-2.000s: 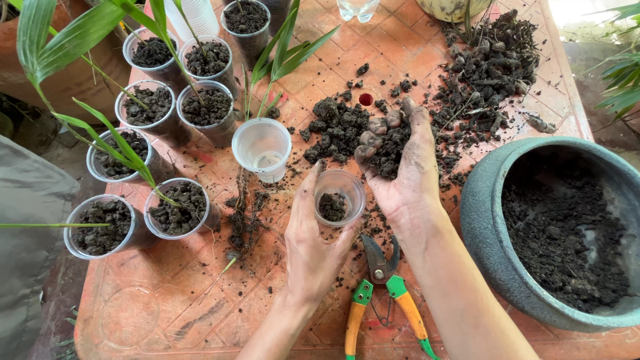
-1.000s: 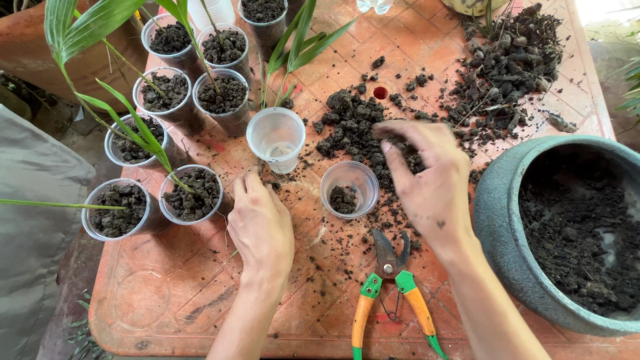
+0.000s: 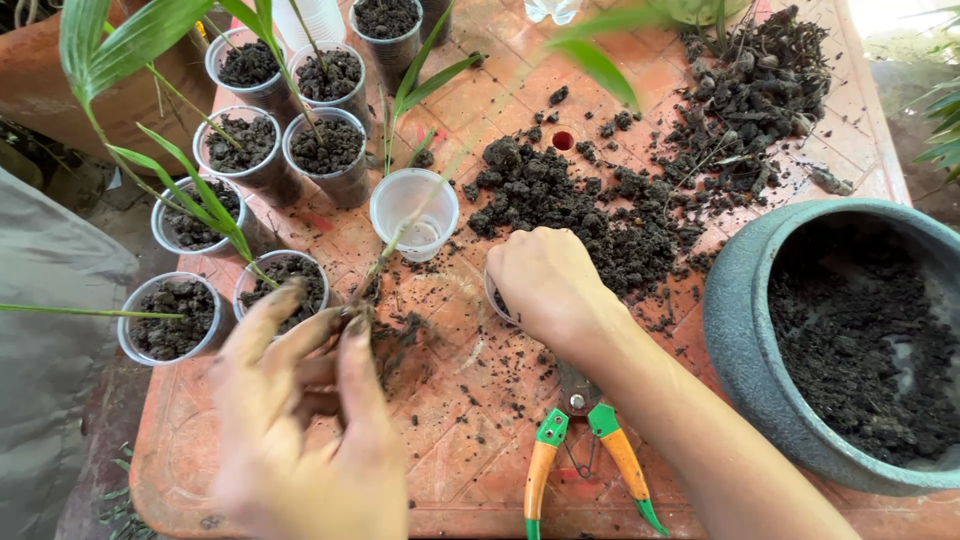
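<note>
My left hand (image 3: pixel 311 405), soiled at the fingertips, pinches a palm seedling (image 3: pixel 390 244) near its roots. The seedling's thin stem slants up to the right and ends in blurred green leaves. My right hand (image 3: pixel 544 289) is over a clear plastic cup (image 3: pixel 496 298), its fingers bent down and hidden, so its hold cannot be seen. An empty clear cup (image 3: pixel 415 210) stands between the hands, farther back. A heap of dark soil (image 3: pixel 555 199) lies beyond my right hand. Pruning shears (image 3: pixel 577 420) with orange and green handles lie partly under my right forearm.
Soil-filled cups (image 3: pixel 240 142), several with seedlings, stand at the left of the orange table (image 3: pixel 465 480). A grey-green pot (image 3: pixel 750 330) with soil is at the right. Clumped roots and soil (image 3: pixel 757 97) lie at the back right. Another seedling (image 3: pixel 409 94) lies behind the empty cup.
My left hand has taken hold of a seedling and raised it off the table. My right hand has moved from the soil heap to the cup in front of it.
</note>
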